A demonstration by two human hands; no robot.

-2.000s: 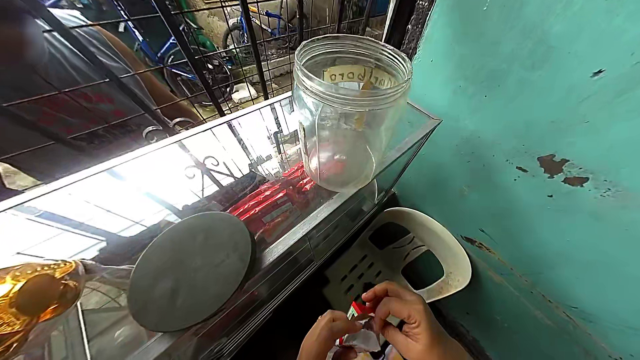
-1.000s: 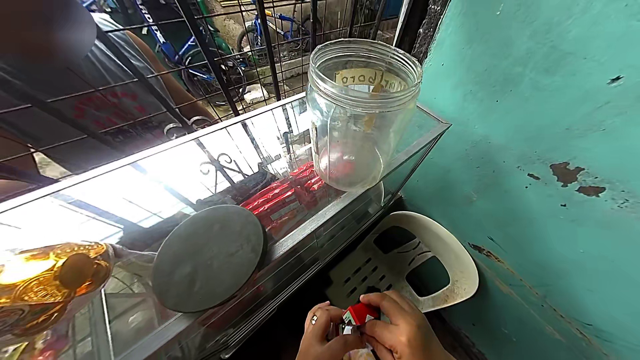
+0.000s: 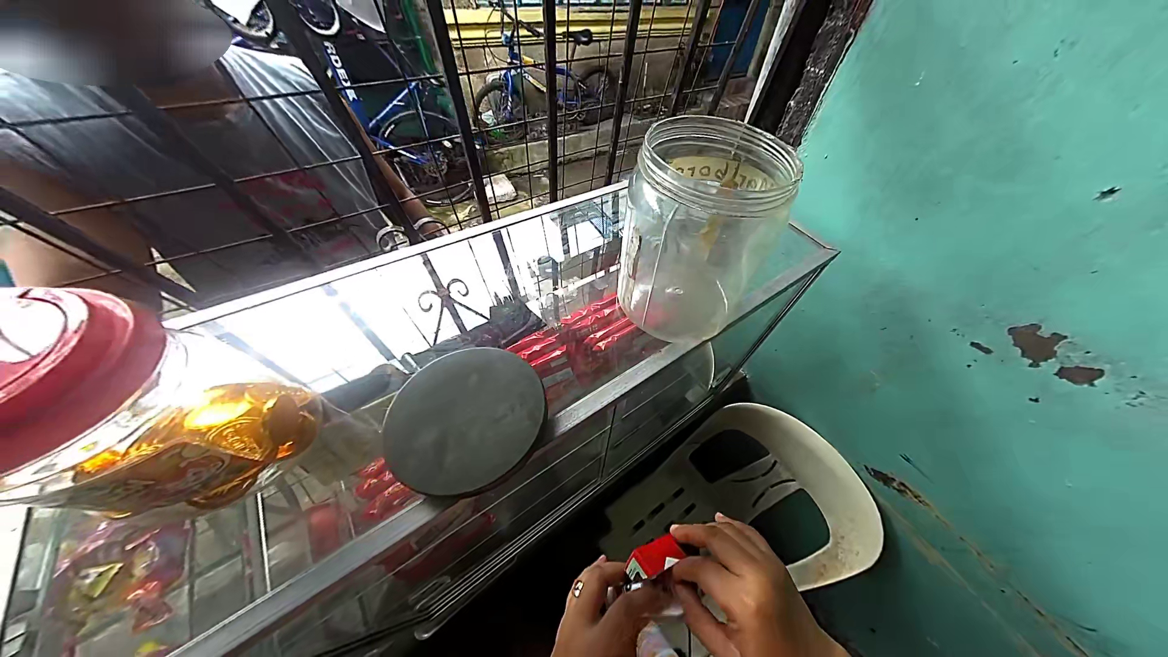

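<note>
Low at the bottom centre, my left hand (image 3: 607,613), with a ring on one finger, pinches the lower left side of a small red and white box (image 3: 653,556). My right hand (image 3: 744,589) grips the same box from the right, its fingers over the top. Some whitish material shows below the fingers; what it is cannot be told. Above and behind the hands, a clear plastic jar (image 3: 680,265) without a lid stands on the glass display case (image 3: 584,411). A dark round lid (image 3: 467,422) lies on the case's near edge, left of the jar.
A red-lidded jar (image 3: 73,383) holding gold-wrapped items is at the left. Red packs (image 3: 584,338) show through the glass. A plastic chair (image 3: 844,493) stands beside the green wall (image 3: 985,274). Behind the metal grille (image 3: 551,100) are a person (image 3: 274,182) and bicycles.
The red box shows more plainly between my fingers than before. Both hands stay together on it. The view has shifted left, bringing the red-lidded jar into sight.
</note>
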